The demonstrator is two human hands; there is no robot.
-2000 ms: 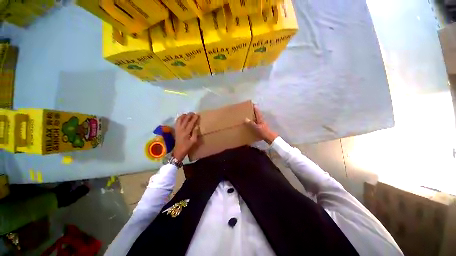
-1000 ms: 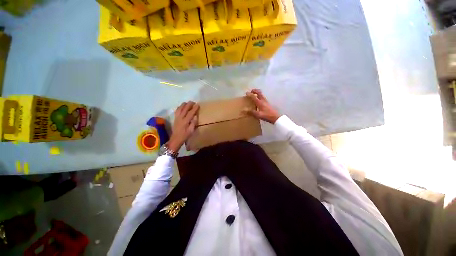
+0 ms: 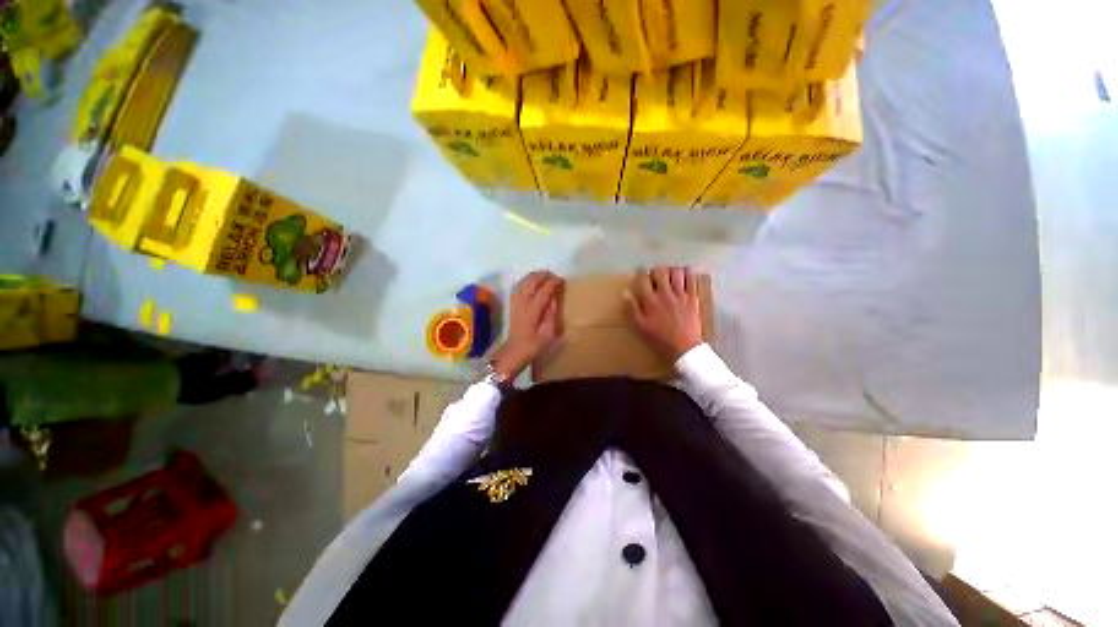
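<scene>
A small brown carton [image 3: 597, 333] lies at the table edge against my dark vest, its two top flaps meeting at a seam. My left hand [image 3: 533, 321] rests on its left end, fingers bent over the top. My right hand [image 3: 668, 309] lies palm down on the right part of the top. Neither hand is closed around anything. The blue tape dispenser [image 3: 476, 322] with its orange-ringed roll lies on the table just left of my left hand.
Yellow gift boxes [image 3: 576, 145] stand in rows behind the carton. Another yellow box [image 3: 276, 240] is at the left. Yellow scraps [image 3: 245, 303] lie near the left edge. A large carton [image 3: 390, 423] and a red stool [image 3: 150, 521] are on the floor.
The view has swung left, so things sit further right in the picture. My right hand has moved from the carton's far right corner to flat on its top. My left hand stays at the left end.
</scene>
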